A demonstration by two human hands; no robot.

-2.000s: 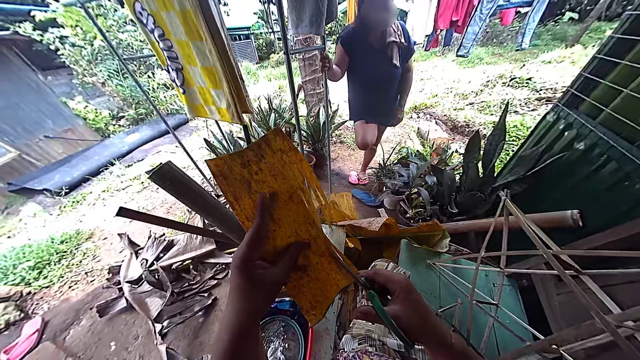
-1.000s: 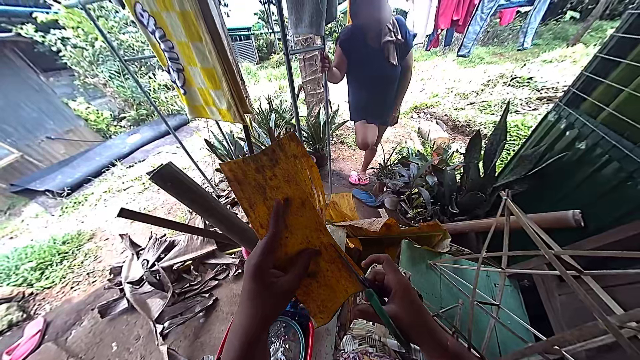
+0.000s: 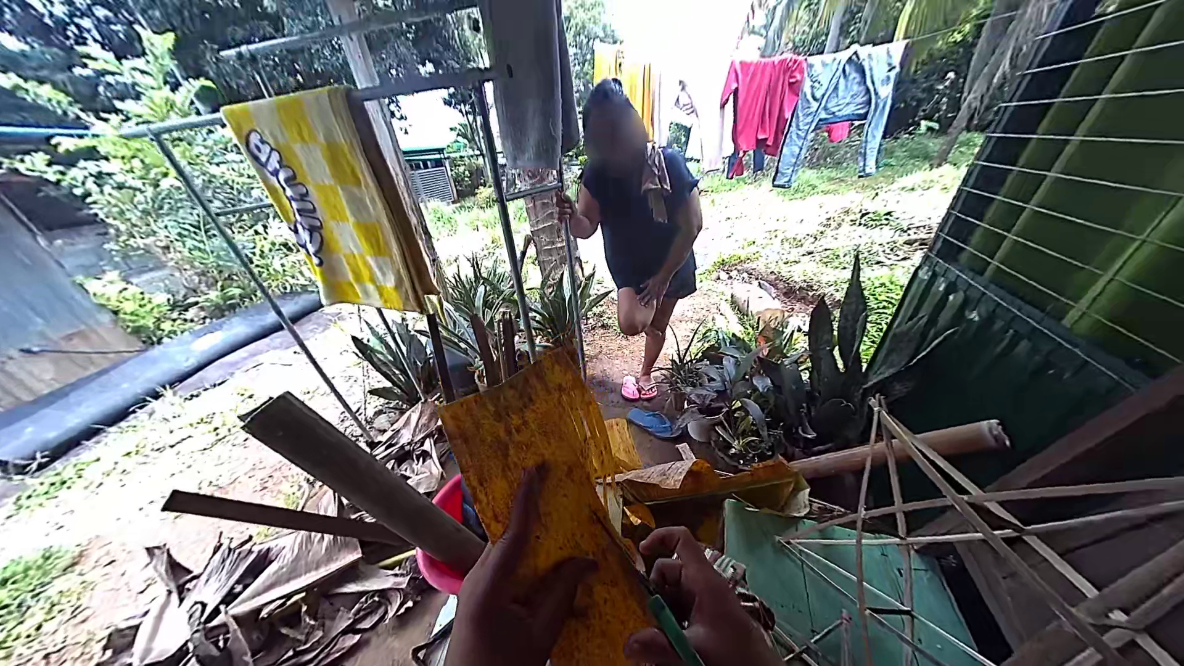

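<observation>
A stiff sheet with a mottled yellow-brown surface, perhaps dried leaf or bark (image 3: 518, 435), stands tilted before me. My left hand (image 3: 523, 583) grips it from the left, thumb across its face. My right hand (image 3: 698, 601) is closed around the green handle of a cutting tool (image 3: 675, 629), at the sheet's right edge; its dark blade lies along that edge, and whether it is scissors or a knife I cannot tell. More yellow-brown sheets (image 3: 684, 476) lie just beyond my right hand.
A person (image 3: 647, 213) stands ahead, holding a metal post. Thin sticks (image 3: 925, 518) cross over a green board (image 3: 768, 546) at the right. Dry leaves (image 3: 277, 573), a grey plank (image 3: 342, 472) and a red basin (image 3: 442, 546) are at the left. Potted plants (image 3: 740, 398) stand beyond.
The sheet has turned more upright and come lower in view, with both hands still on it and the tool. The person ahead has bent forward, one hand now at the raised leg.
</observation>
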